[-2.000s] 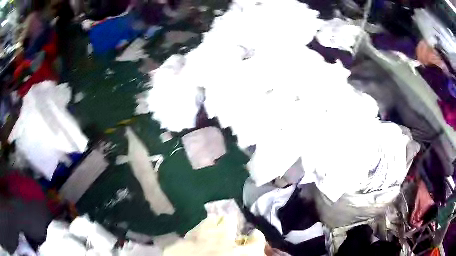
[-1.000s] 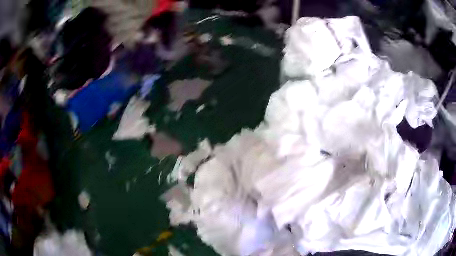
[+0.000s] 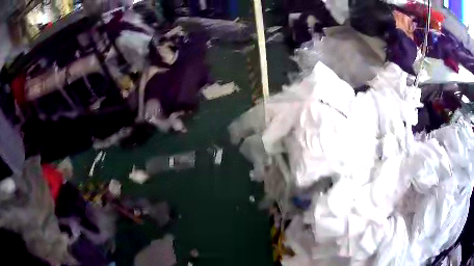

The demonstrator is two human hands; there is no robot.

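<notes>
No hand of mine is in the picture. A large heap of white cloth pieces fills the right side of the view, with many loose folds. Its left edge hangs over the green floor. A pale upright pole stands at the heap's upper left. The picture is blurred, and what lies beneath the heap is hidden.
Scraps of cloth lie on the floor, one a pale piece. Dark purple cloth hangs at the upper left beside a dark rack-like shape. Grey and red cloth lies at the lower left. Mixed coloured cloth is piled at the upper right.
The view has moved forward and turned. The cream cloth at the lower edge is out of view. The white heap now fills the right side, and the pole and more floor ahead show.
</notes>
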